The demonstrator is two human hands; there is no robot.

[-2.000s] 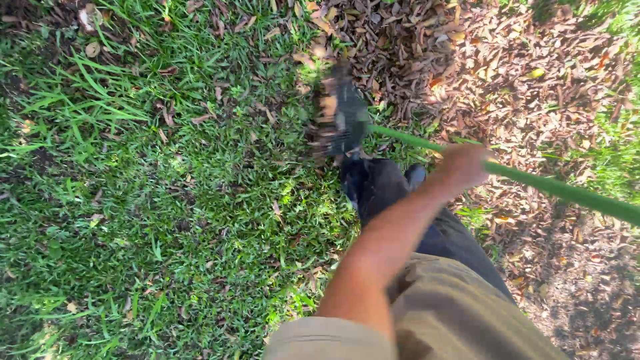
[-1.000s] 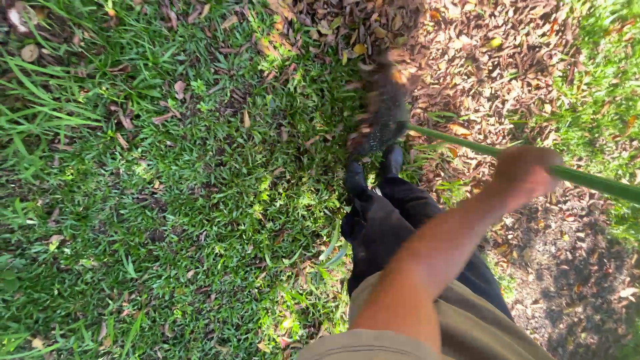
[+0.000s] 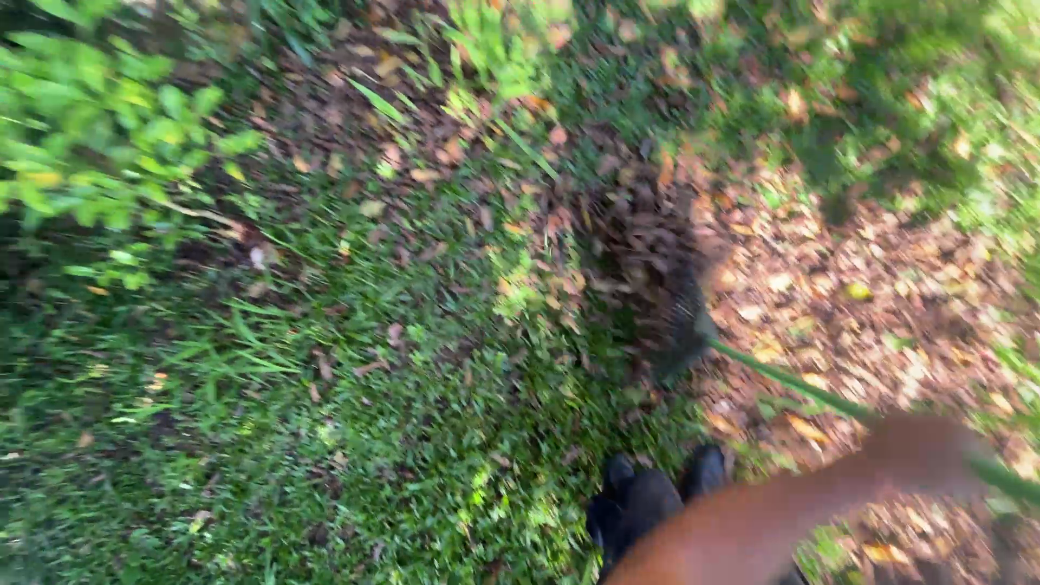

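Note:
My left hand (image 3: 918, 455), blurred by motion, is closed around the green pole (image 3: 800, 386) of a long-handled tool at the lower right. From the hand, the pole runs up and left to the tool's dark, broad head (image 3: 686, 325), a rake or broom; blur hides which. Against the far side of the head lies a heap of brown dry leaves (image 3: 642, 236). Past my hand the pole continues to the right edge. My left forearm (image 3: 731, 528) crosses the bottom of the view. My right hand is not in view.
Short grass (image 3: 390, 439) with scattered leaves covers the left and middle. Dry leaves (image 3: 861, 301) lie thickly at the right. A leafy green bush (image 3: 89, 130) stands at the upper left. My dark shoes (image 3: 703, 471) are on the grass near the bottom, just below the tool's head.
The view has shifted, and the bush now shows at upper left. The tool's head, close to my shoes a second ago, is farther ahead of them, with a leaf heap against it. My left hand still holds the pole.

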